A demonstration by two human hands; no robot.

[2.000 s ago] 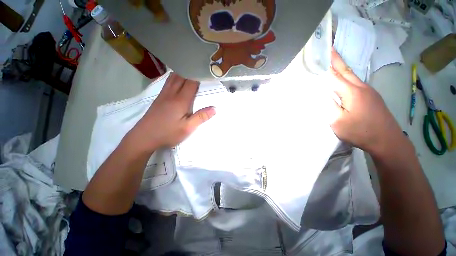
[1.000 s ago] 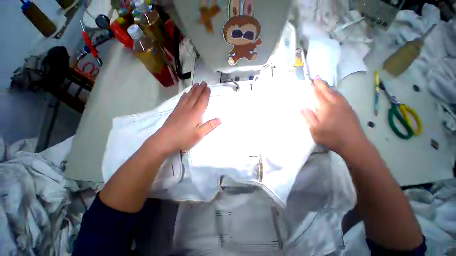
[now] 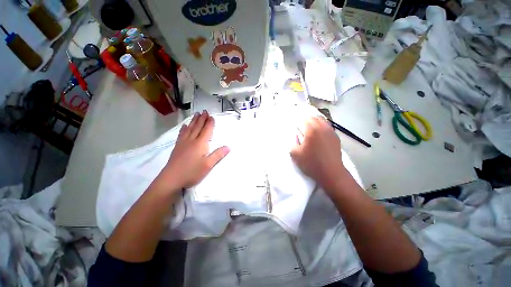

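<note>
A white garment (image 3: 224, 196) with dark seam lines lies spread over the table below the sewing machine head (image 3: 218, 50). Its upper middle is glared out by the lamp. The presser foot and needle area (image 3: 245, 104) is at the garment's far edge. My left hand (image 3: 195, 152) lies flat on the garment, left of the needle area, fingers pointing forward and thumb spread. My right hand (image 3: 319, 147) rests on the garment to the right, its fingers curled and partly lost in glare; whether it pinches cloth cannot be told.
Black tweezers (image 3: 350, 134), a pen (image 3: 379, 105), green-and-yellow scissors (image 3: 404, 120) and a tan oil bottle (image 3: 404, 63) lie right. Amber bottles (image 3: 147, 84) stand left of the head. White scraps (image 3: 322, 78) lie behind. Garment heaps (image 3: 468, 235) flank the table.
The view has drawn back and shifted, so the whole machine head and Brother badge show. My right hand has moved closer to my left and its fingers have curled. The black tweezers are now visible.
</note>
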